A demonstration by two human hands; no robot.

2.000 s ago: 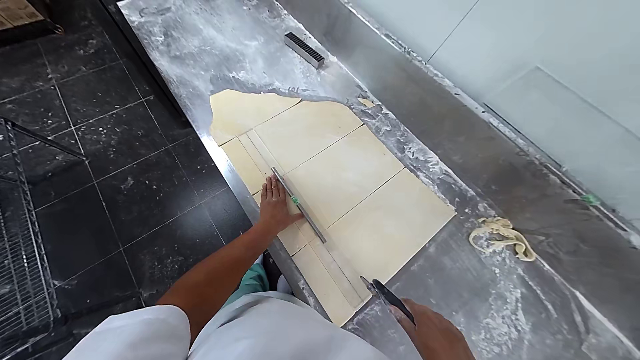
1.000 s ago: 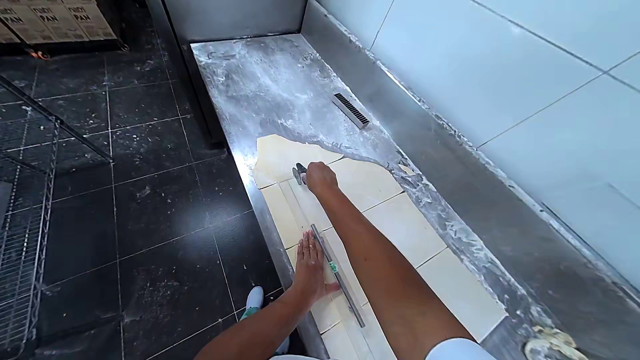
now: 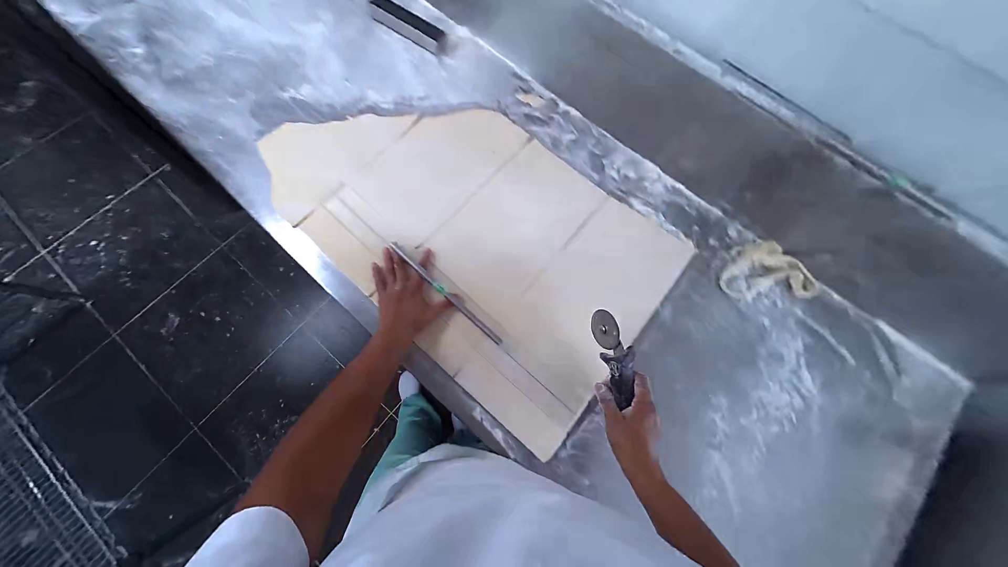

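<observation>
A flat sheet of rolled dough (image 3: 488, 205) lies on the floured metal worktop, with several straight cuts across it. On the dough rests a long clear ruler (image 3: 520, 374) with a thin metal strip (image 3: 449, 291) along it as a handle. My left hand (image 3: 409, 295) presses on the ruler, fingers spread around the metal strip. My right hand (image 3: 632, 417) grips a pastry wheel cutter (image 3: 618, 354) by its dark handle, near the dough's lower right corner, wheel pointing away from me. Whether the wheel touches the dough I cannot tell.
A twisted dough scrap (image 3: 768, 270) lies at the worktop's right, near the raised metal ledge (image 3: 709, 118). A dark slotted object (image 3: 408, 25) sits at the far end. Left of the worktop (image 3: 189, 87) are the black tiled floor (image 3: 157, 315) and a wire rack (image 3: 47, 480).
My right hand, with the cutter, has come back from the dough's far end to its near right corner. My left hand remains on the ruler. The view has turned.
</observation>
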